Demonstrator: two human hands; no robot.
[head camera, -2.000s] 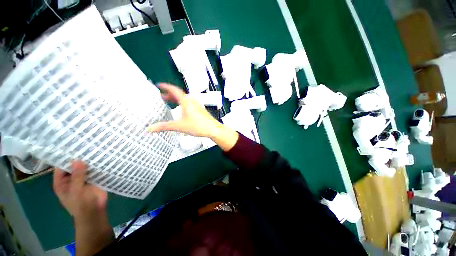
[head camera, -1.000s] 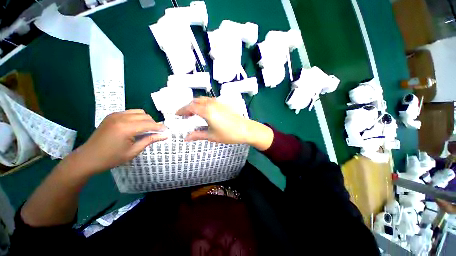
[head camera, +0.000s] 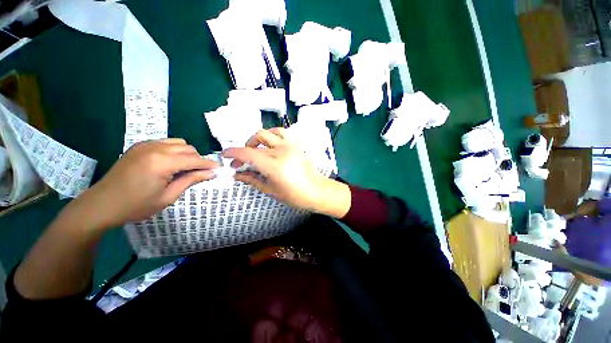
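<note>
A label sheet (head camera: 214, 218) covered with small printed rows hangs bent over the bench's near edge, against my body. My left hand (head camera: 157, 177) pinches the sheet's upper edge between thumb and fingers. My right hand (head camera: 285, 167) is close beside it, its thumb and fingertips together at the same edge. Something small and white shows between the fingertips; I cannot tell whether it is a label or part of the sheet. White security cameras (head camera: 244, 50) lie on the green bench just beyond my hands.
A label strip (head camera: 146, 80) curls across the bench at the left. A label roll (head camera: 20, 171) sits in a brown carton (head camera: 25, 100) at the far left. The conveyor belt (head camera: 445, 80) runs on the right, with more cameras (head camera: 486, 171) and a cardboard piece (head camera: 477, 251). A person's purple sleeve (head camera: 589, 231) shows at far right.
The label sheet came down from the upper left to in front of my body. My right hand, spread open earlier, closed at its edge beside my left. Since one second ago, both hands shifted slightly.
</note>
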